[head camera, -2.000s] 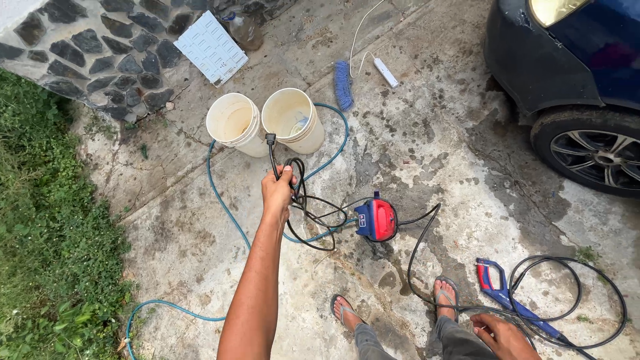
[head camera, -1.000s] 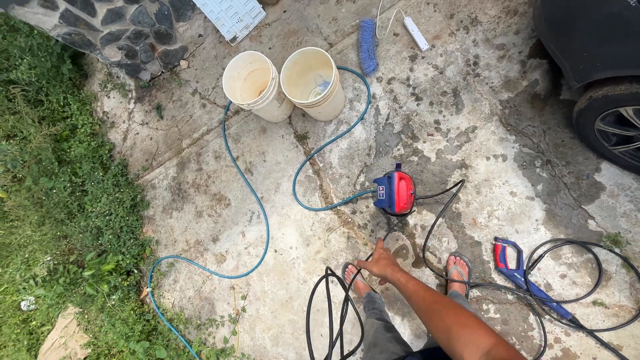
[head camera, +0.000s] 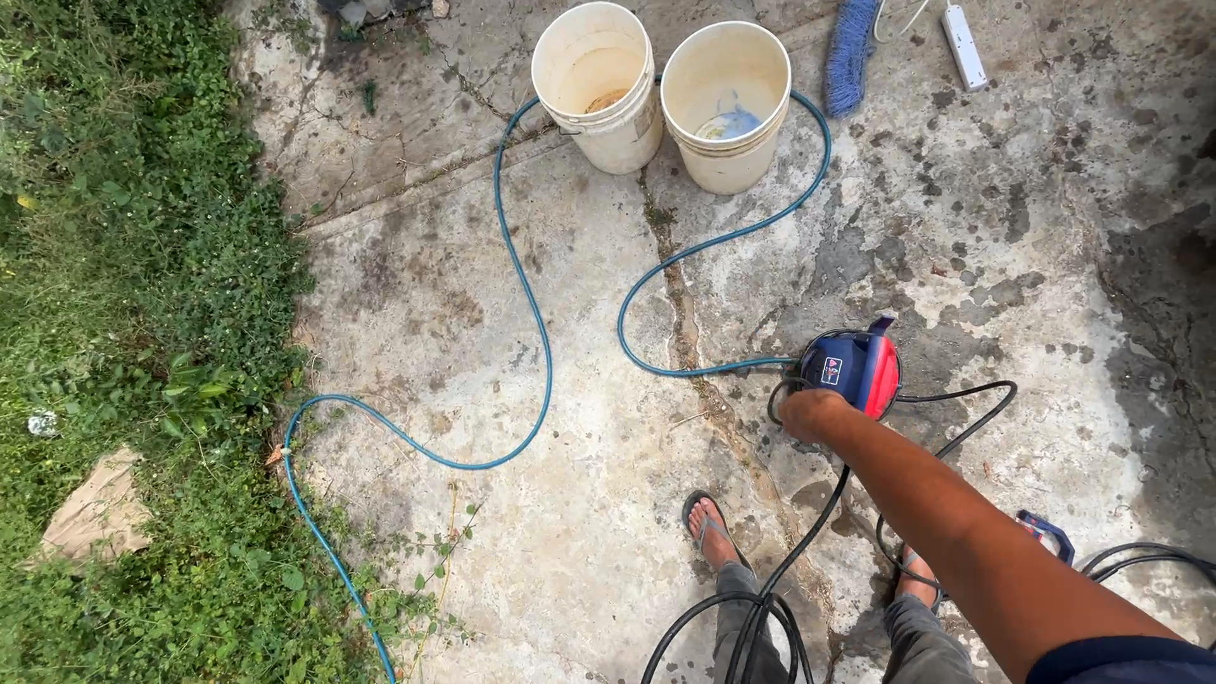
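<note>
My right hand (head camera: 812, 415) reaches in from the lower right to the near side of a blue and red pressure washer (head camera: 850, 369). Its fingers are mostly hidden, so I cannot tell what they grip. Beside it a black cable (head camera: 825, 518) runs down to loops at the bottom edge, in front of my trouser leg. My left hand is out of view. A blue-green hose (head camera: 548, 366) joins the washer's left side and curves behind two off-white plastic buckets (head camera: 613, 142) (head camera: 730, 166). Part of the spray gun (head camera: 1045, 534) shows behind my forearm.
My feet in flip-flops (head camera: 711, 530) stand on cracked concrete. Black hose coils (head camera: 1140, 551) lie at the right. Near the top right are a blue bristled brush head (head camera: 848, 57) and a white power strip (head camera: 964, 47). Green weeds (head camera: 190, 313) border the left.
My left hand, earlier holding the black cable and plug near the buckets, has left the view. My right hand has moved from low right to the pressure washer. The view has shifted.
</note>
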